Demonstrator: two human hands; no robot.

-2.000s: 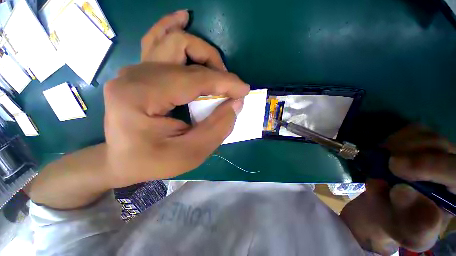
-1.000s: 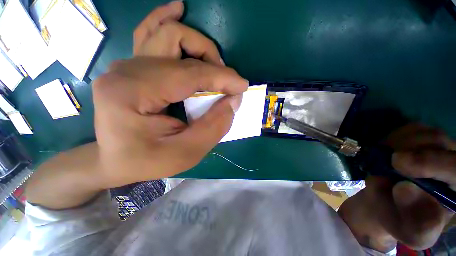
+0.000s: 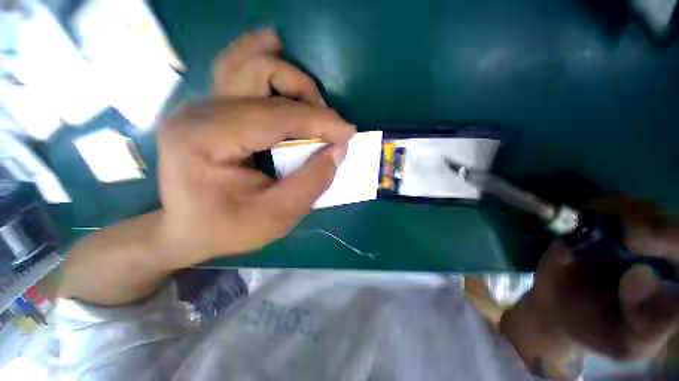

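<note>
My left hand (image 3: 246, 164) pinches a white LCD module (image 3: 359, 170) between thumb and forefinger. The module lies over the left part of a black-edged phone unit (image 3: 443, 131) on the green bench. Its yellow-orange flex cable (image 3: 388, 165) sits on the blue strip at the unit's middle. Right of it is a plain silver-white area (image 3: 428, 167). My right hand (image 3: 595, 290), blurred and dark, holds the soldering iron (image 3: 521, 197). The iron's tip is above the silver-white area, apart from the flex cable.
Loose white LCD modules (image 3: 119, 56) are piled at upper left, with a smaller one (image 3: 109, 155) below. A solder spool (image 3: 24, 234) stands at far left. A thin wire strand (image 3: 346, 243) lies near the front bench edge. A dark object (image 3: 657, 15) shows at upper right.
The iron's tip has moved right, away from the flex cable, with my right hand. My left hand still pinches the module. The whole view has shifted slightly and blurred.
</note>
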